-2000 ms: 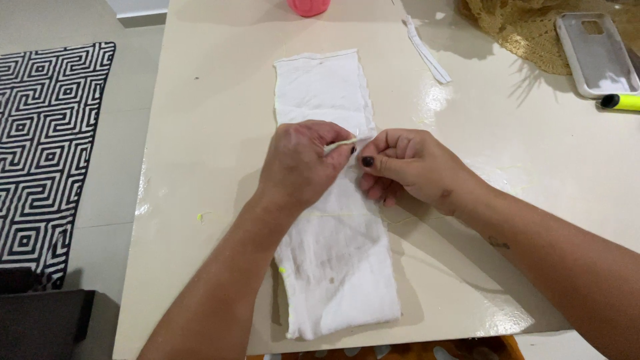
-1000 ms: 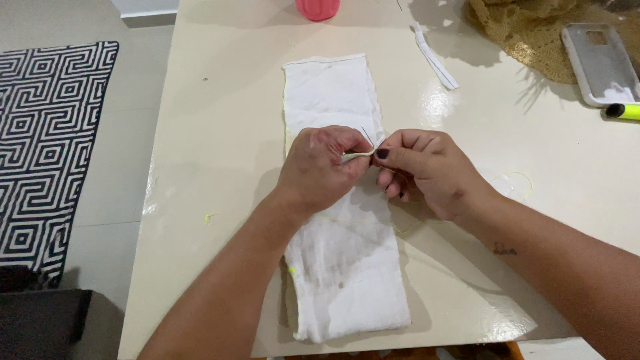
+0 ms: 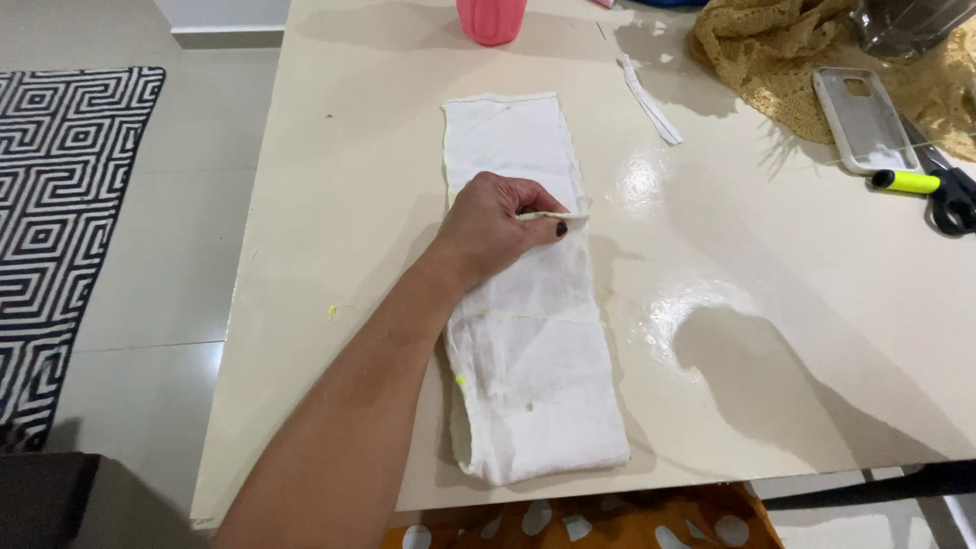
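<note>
A long strip of white cloth [image 3: 534,366] lies lengthwise on the cream tabletop, folded over at its near end, with yellow stitching along its left edge. My left hand [image 3: 503,217] rests over its upper half and pinches a raised fold of the fabric between thumb and forefinger. A pale yellow thread [image 3: 526,314] crosses the cloth below that hand. My right hand is out of view; only a shadow falls on the table at the right. No needle can be made out at the pinched fold.
Beyond the cloth stand a pink container [image 3: 492,19] and a narrow white fabric strip [image 3: 648,103]. At the right are gold lace fabric [image 3: 751,76], a phone case [image 3: 865,122], a yellow marker [image 3: 907,181] and black-handled scissors [image 3: 953,202]. A patterned rug [image 3: 69,206] lies left.
My right hand, earlier close beside the left at the fold, has left the view. My left hand still pinches the cloth. A thin needle-like line seen between the hands no longer shows there.
</note>
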